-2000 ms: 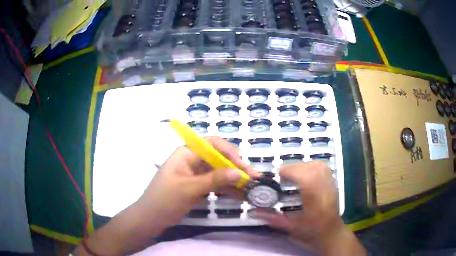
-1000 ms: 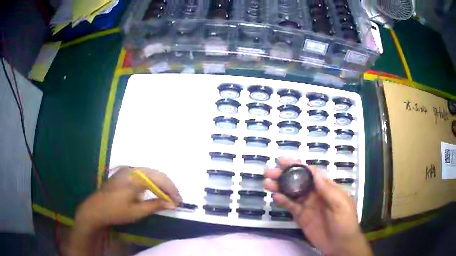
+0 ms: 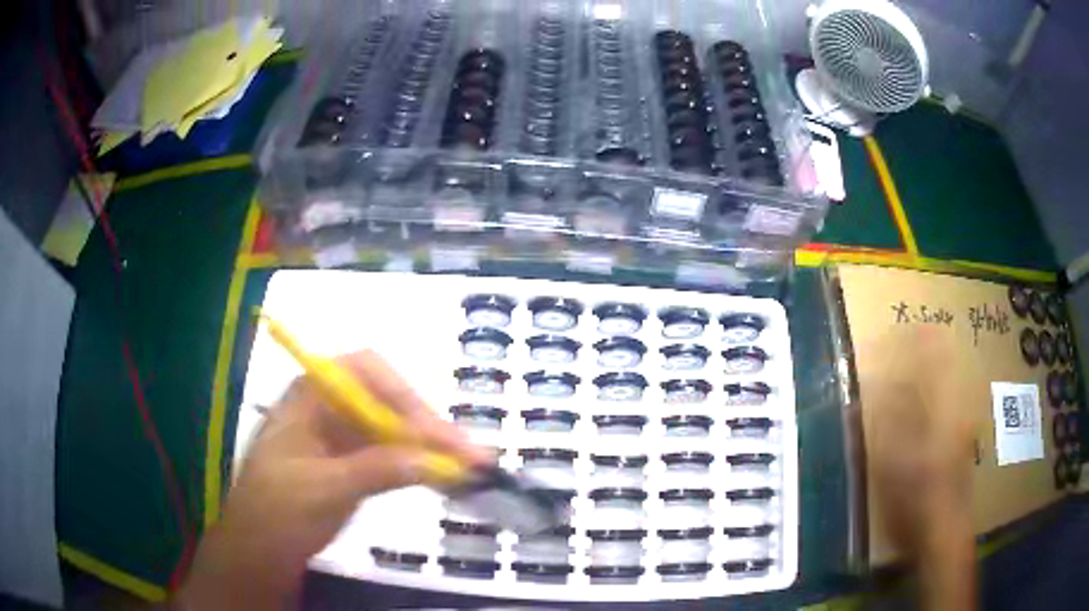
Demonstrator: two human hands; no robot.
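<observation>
My left hand [image 3: 322,460] grips a yellow pen-like tool [image 3: 358,403]. A blurred black-rimmed disc [image 3: 520,504] with a pale face is at the tool's right end, above the lower part of the white tray [image 3: 346,313]. The tray holds rows of black-rimmed parts [image 3: 621,352] with pale centres. One more part [image 3: 398,557] sits near its bottom left. My right hand [image 3: 926,477] is over the cardboard at the right, strongly blurred; whether it holds anything cannot be told.
A clear organizer [image 3: 514,179] with stacked rings stands behind the tray. Black discs [image 3: 1060,388] lie on the cardboard [image 3: 884,316] along its right side. Yellow slips [image 3: 191,78] are at the far left. A white fan [image 3: 868,57] and flat white device [image 3: 824,164] stand behind right.
My left hand has moved right and up from the tray's lower left, with a disc now at the tool's end. My right hand, earlier holding a dark disc over the tray, has moved right onto the cardboard area.
</observation>
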